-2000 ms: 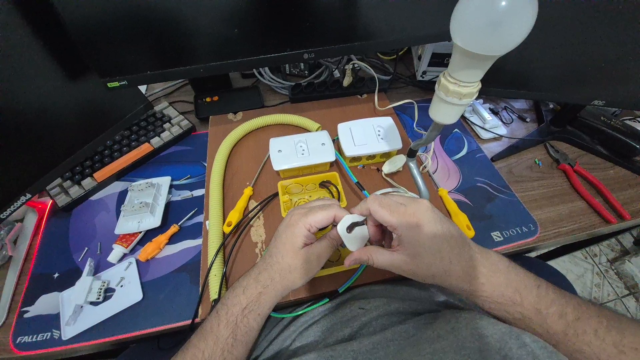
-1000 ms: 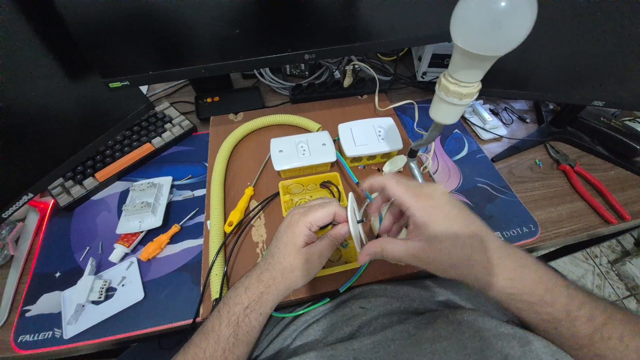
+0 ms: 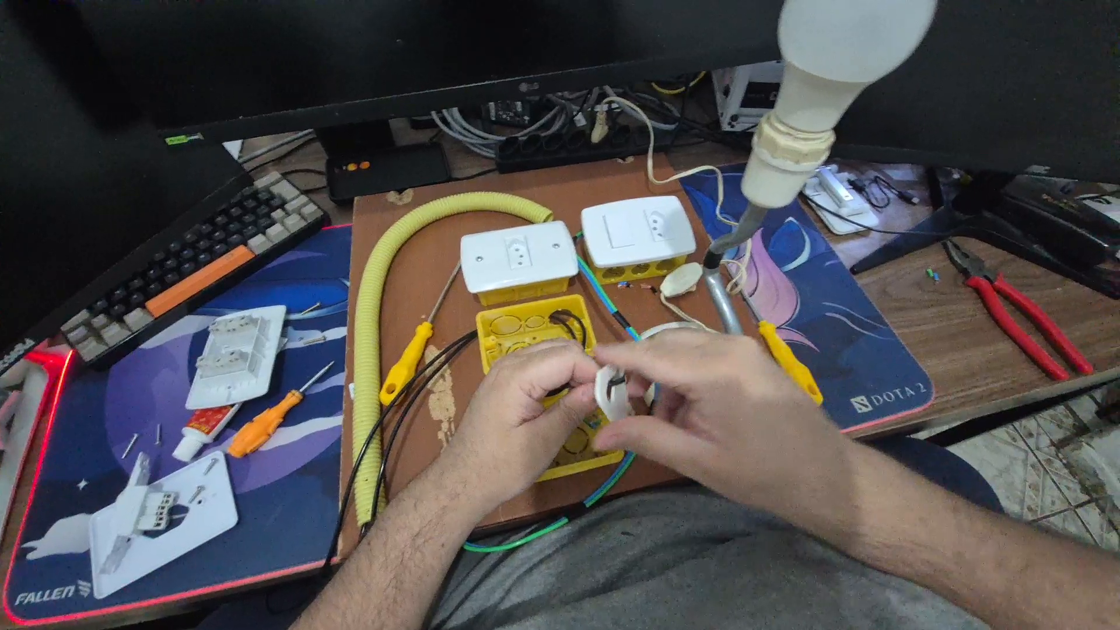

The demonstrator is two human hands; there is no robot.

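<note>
My left hand (image 3: 534, 411) pinches a small white plastic part (image 3: 612, 394) with a dark slot, over the open yellow electrical boxes. My right hand (image 3: 717, 411) is around the part's right side, its thumb and forefinger close to it; its grip is partly hidden. Black wires enter the yellow electrical box (image 3: 534, 328) just behind my left hand. Beyond it sit a white socket plate (image 3: 519, 258) and a white switch-and-socket plate (image 3: 637, 232), both on yellow boxes. A green wire (image 3: 516, 542) curves out below the boxes.
A light bulb (image 3: 853, 39) stands on a metal tube at the right. Yellow-handled screwdrivers (image 3: 407, 363) flank the boxes on the brown board (image 3: 420, 472). Red-handled pliers (image 3: 1019, 315) lie far right. At left are an orange-handled screwdriver (image 3: 267, 424), loose plates (image 3: 166, 525) and a keyboard (image 3: 201, 262).
The white part was face-on between both hands, then seen as a wide edge-on disc; now it is tilted and looks narrower. My right hand has moved back in close around it.
</note>
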